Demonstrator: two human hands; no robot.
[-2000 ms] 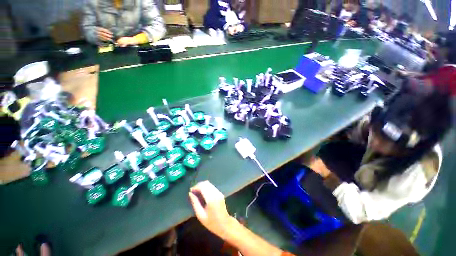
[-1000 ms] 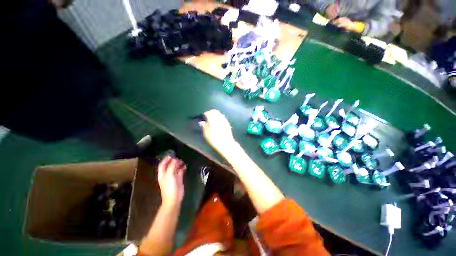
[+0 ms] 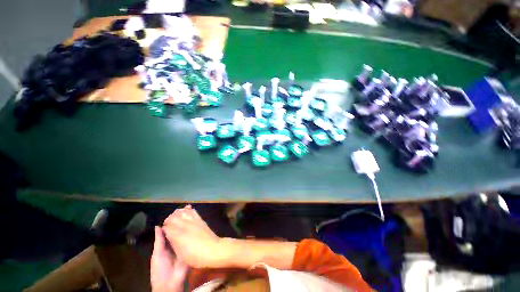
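My right hand (image 3: 191, 235) reaches across from the right, its back to the camera and its fingers curled. My left hand (image 3: 166, 268) is against it, below the bench edge. Anything between them is hidden. Green-faced open housings with boards (image 3: 261, 157), with pale tails standing up, are grouped mid-bench. Black closed units (image 3: 413, 137) with pale tails cluster to their right. Loose circuit boards (image 3: 171, 80) and clear plastic lie tangled on a tan board (image 3: 214, 34) at the left. A heap of black housings (image 3: 80, 65) is at the far left.
A white plug-in box (image 3: 365, 162) with its cable hanging over the edge is on the green bench (image 3: 142, 165). A pale tray (image 3: 459, 102) and blue box (image 3: 484, 105) are at the right. A blue stool (image 3: 365, 245) and part of a carton (image 3: 68, 274) are below.
My right hand has left the bench top, where it was at a small dark piece, and my hands have come together. The view has turned right, so less of the carton shows.
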